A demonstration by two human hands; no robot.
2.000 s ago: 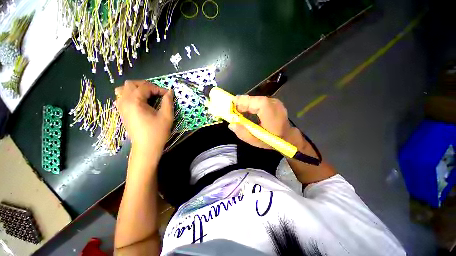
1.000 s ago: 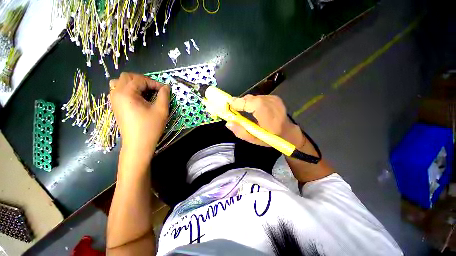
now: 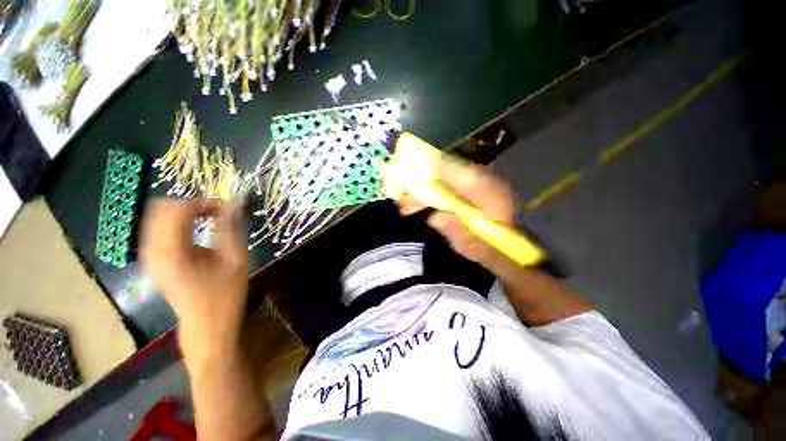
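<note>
My right hand (image 3: pixel 474 202) holds the yellow soldering iron (image 3: pixel 491 231) over the right edge of the green circuit board panel (image 3: pixel 345 159); its tip is not clearly seen. Several thin wires fan out from the panel toward the lower left. My left hand (image 3: pixel 194 250) is blurred, off the panel, below the loose lead wires (image 3: pixel 202 164). Its thumb and fingers look apart, but whether anything is between them is unclear.
A spare green board strip (image 3: pixel 119 207) lies at left. A mass of wires (image 3: pixel 250 34) is at the far side, with white scraps (image 3: pixel 336 84) nearer. A dark part block (image 3: pixel 41 351) sits on cardboard (image 3: pixel 86 293). A blue bin (image 3: pixel 750 301) is at right.
My left hand has moved off the panel toward the lower left, uncovering the panel's left side and its wires. The iron has shifted back to the panel's right edge.
</note>
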